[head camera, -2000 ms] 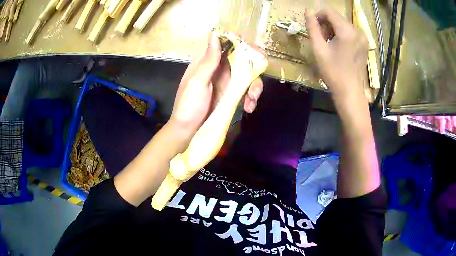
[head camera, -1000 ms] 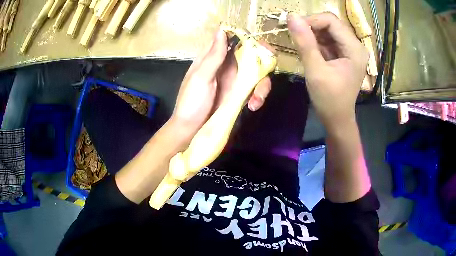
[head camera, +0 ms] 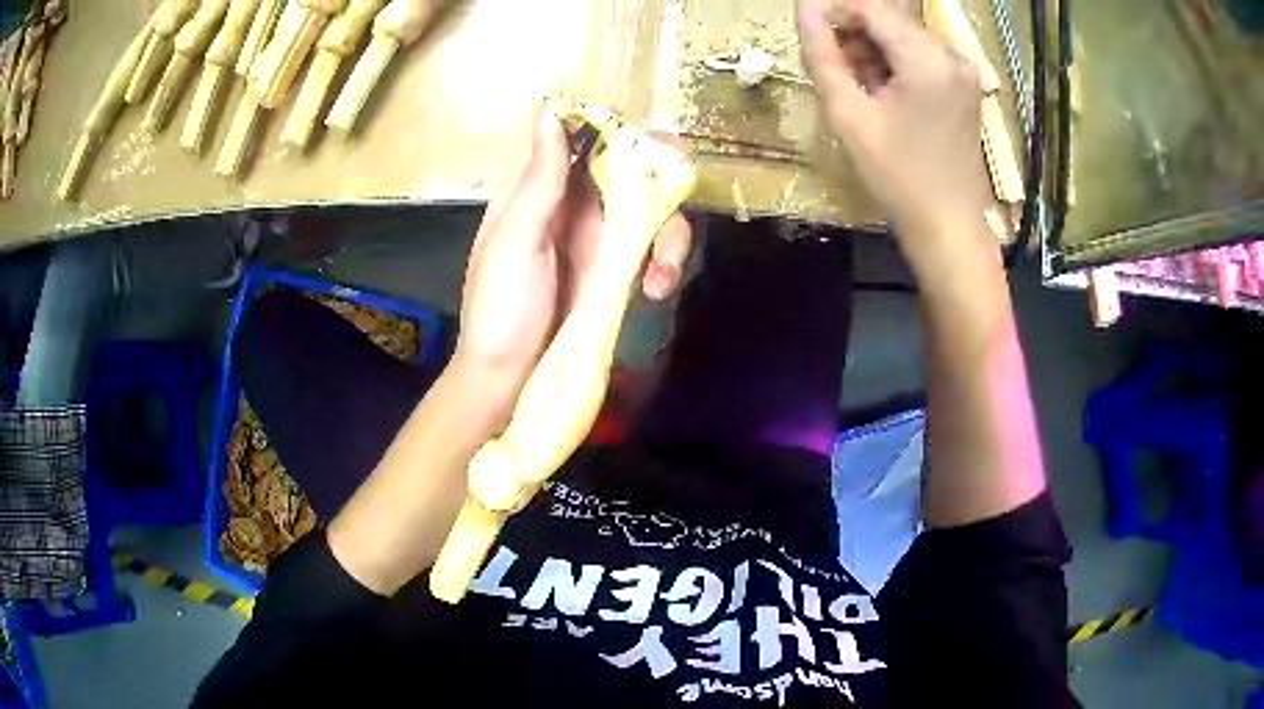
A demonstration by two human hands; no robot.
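Observation:
A tan-yellow leg-shaped moulded part (head camera: 568,374) slants from the bench edge down over my lap, its peg end at the lower left. My left hand (head camera: 520,263) holds its wide upper end, thumb at the dark opening in the rim and fingertips showing on the far side. My right hand (head camera: 901,118) is above the bench at the right, away from the part, with thumb and fingers curled; whether it pinches something thin cannot be told. A small white-headed applicator (head camera: 750,64) lies on the clear glue tray (head camera: 700,132) between the hands.
Waiting tan legs (head camera: 264,83) fan out at bench left. A set-aside leg (head camera: 995,146) and black cables (head camera: 1054,139) lie at bench right. Below are a blue crate (head camera: 219,457) with brown-tan pieces, another with white film (head camera: 884,485), and blue stools (head camera: 1178,443). Plaid cloth (head camera: 42,499) shows left.
My right hand, which held a thin strand by the part's rim a second ago, has moved up and away. My left hand and the part have shifted slightly left in view.

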